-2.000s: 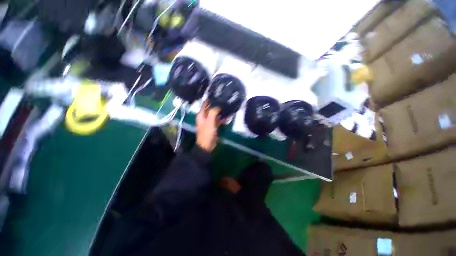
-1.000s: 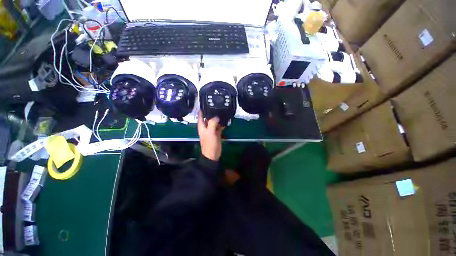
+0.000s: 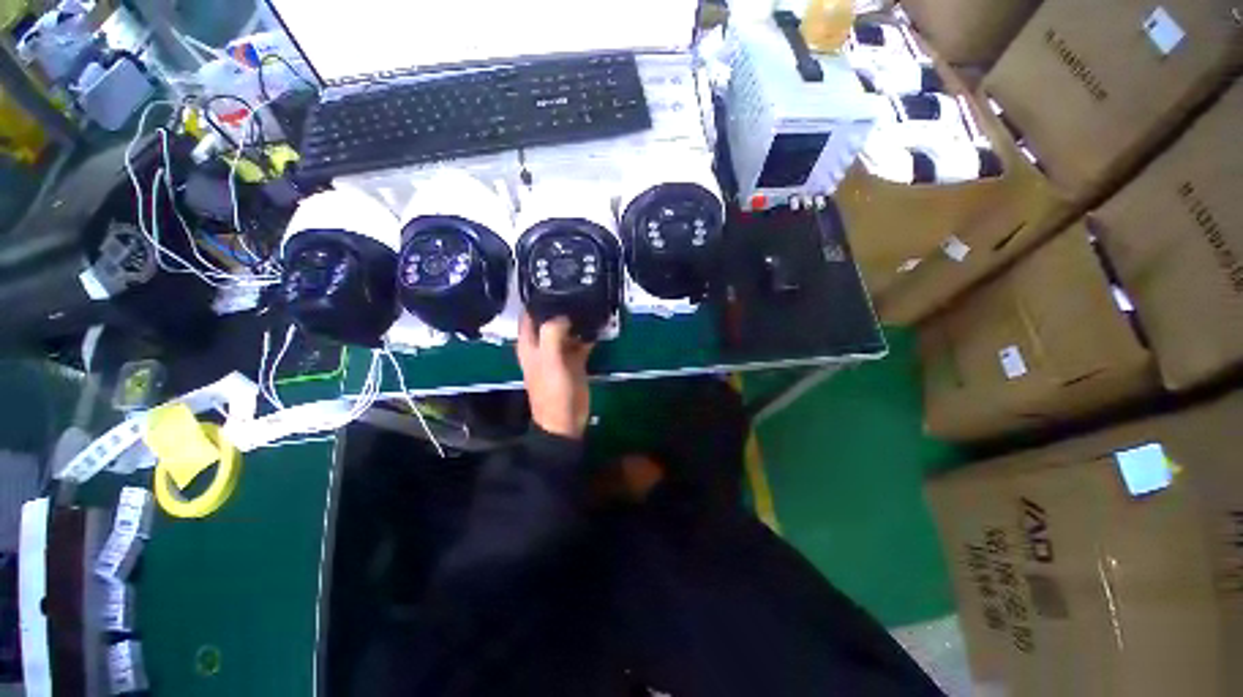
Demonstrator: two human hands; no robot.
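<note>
Four white dome cameras with black ball heads stand in a row before the keyboard: the far left one (image 3: 338, 279), the second (image 3: 450, 270), the third (image 3: 570, 270) and the far right one (image 3: 673, 234). My left hand (image 3: 556, 375) is at the lower front edge of the third camera's black ball, fingertips gripping its rim; the grip is partly hidden. My right hand (image 3: 635, 477) is a dim, blurred patch below the bench edge, mostly hidden by dark clothing. White cables (image 3: 379, 381) hang at the bench edge below the far left camera.
Behind the cameras are a black keyboard (image 3: 470, 116) and bright monitor (image 3: 477, 30). A pale box with dark display (image 3: 798, 123) and a black mouse (image 3: 781, 272) are right. Yellow tape (image 3: 199, 488) and tangled cables (image 3: 164, 177) are left. Brown cartons (image 3: 1091, 545) stack at right.
My left hand has moved from the second camera to the third and stays there. The view has turned and shifted. The third camera's ball shows slightly tilted compared with a second ago.
</note>
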